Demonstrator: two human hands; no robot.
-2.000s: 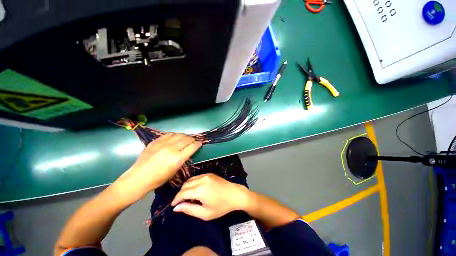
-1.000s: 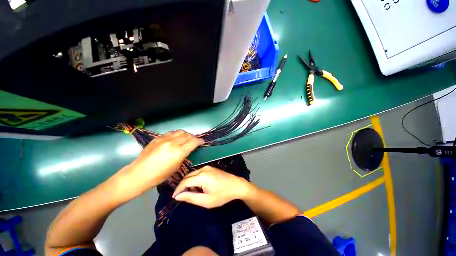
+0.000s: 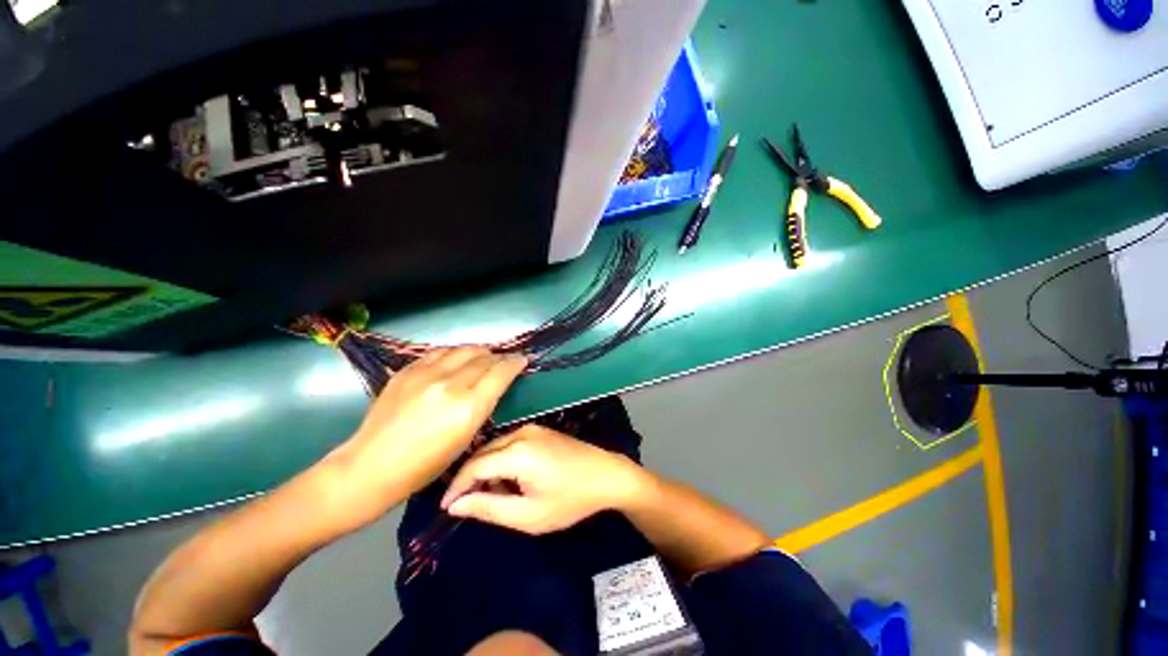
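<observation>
A bundle of thin black wires [image 3: 583, 320] lies on the bench edge, its loose dark ends fanned to the right. A yellow-green tie holds its left end, where reddish tips show. My left hand [image 3: 442, 400] rests over the middle of the bundle with fingers bent round it; the fingertips are partly hidden. My right hand [image 3: 544, 481] is over my lap, thumb and fingers pinched on some thin wires [image 3: 423, 549] whose reddish ends point down left. More wires run between the two hands, partly hidden by them.
The black machine [image 3: 423, 244] with its open window stands behind the wires. A blue bin [image 3: 679, 147], a pen [image 3: 710, 192] and yellow-handled pliers [image 3: 801, 192] lie to its right on the green bench [image 3: 179, 436]. A white machine [image 3: 1038, 96] is at the far right.
My left hand has shifted slightly down and its fingers have moved on the bundle. The right hand has moved up a little since the earliest frame and keeps its pinch.
</observation>
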